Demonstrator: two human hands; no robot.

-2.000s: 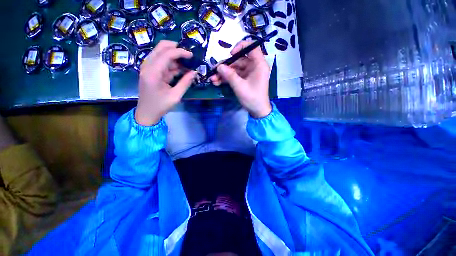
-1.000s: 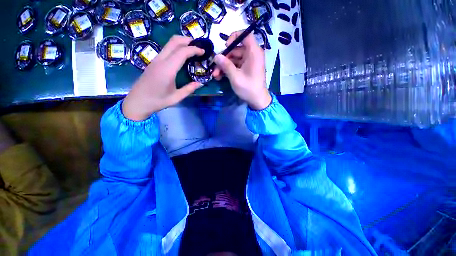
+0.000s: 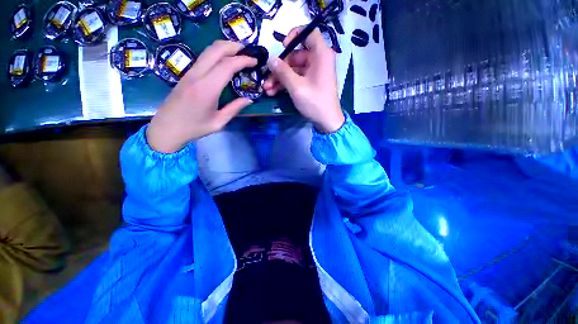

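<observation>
A round unit with a clear shiny rim and a pale yellow-edged rectangle is between my hands at the bench's near edge. A black disc is above it. My left hand holds the black disc with its fingers, and its thumb is at the unit's lower rim. My right hand grips black tweezers, which slant from upper right down toward the unit. The fingertips of my right hand are at the unit's right side. The tweezer tips are hidden or too blurred to tell.
Many round units lie on the green bench. A white paper strip lies at left. Black adhesive pieces lie on white backing sheet. A stack of clear trays stands at right. A person's yellow-brown sleeve is at left.
The black disc is tilted above the unit, whose rectangle shows more than two seconds ago. My left hand has opened around them. The bench items have shifted up and left in view.
</observation>
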